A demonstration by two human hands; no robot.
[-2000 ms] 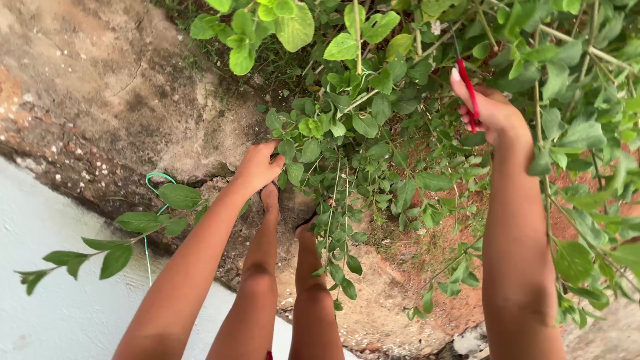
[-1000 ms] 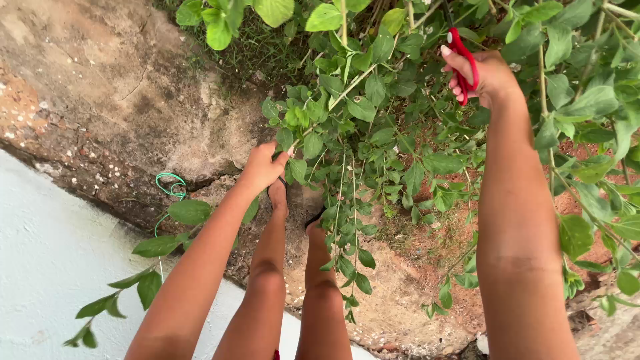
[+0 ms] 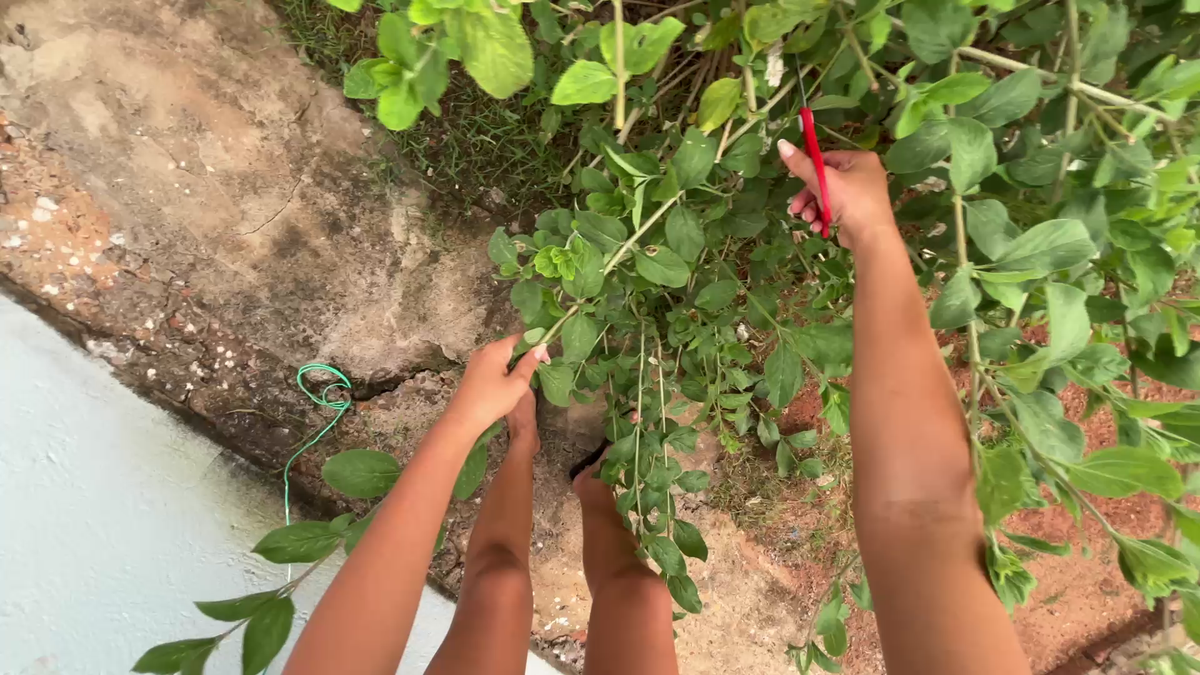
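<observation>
Near the middle, my left hand [image 3: 499,382] grips a long leafy branch [image 3: 630,240] between thumb and fingers; the branch runs up and right into a dense green shrub [image 3: 722,281]. My right hand [image 3: 841,192], higher and to the right, is closed around the red handles of a pair of scissors [image 3: 817,169]. Their dark blades point up among the stems and are partly hidden by leaves, so I cannot tell whether they touch a stem. More leafy stems hang beside my right forearm. A leafy sprig [image 3: 286,595] shows behind my left forearm.
A cracked concrete strip [image 3: 234,187] runs along a pale painted wall [image 3: 103,497] at the left. A thin green cord [image 3: 323,403] lies looped on it. My feet stand below the shrub. Reddish soil [image 3: 1059,591] lies at the lower right, and grass [image 3: 478,141] grows behind.
The leafy sprig behind my left forearm has shifted and hangs differently. Both hands keep their holds, on the branch and on the scissors. The view has shifted a little.
</observation>
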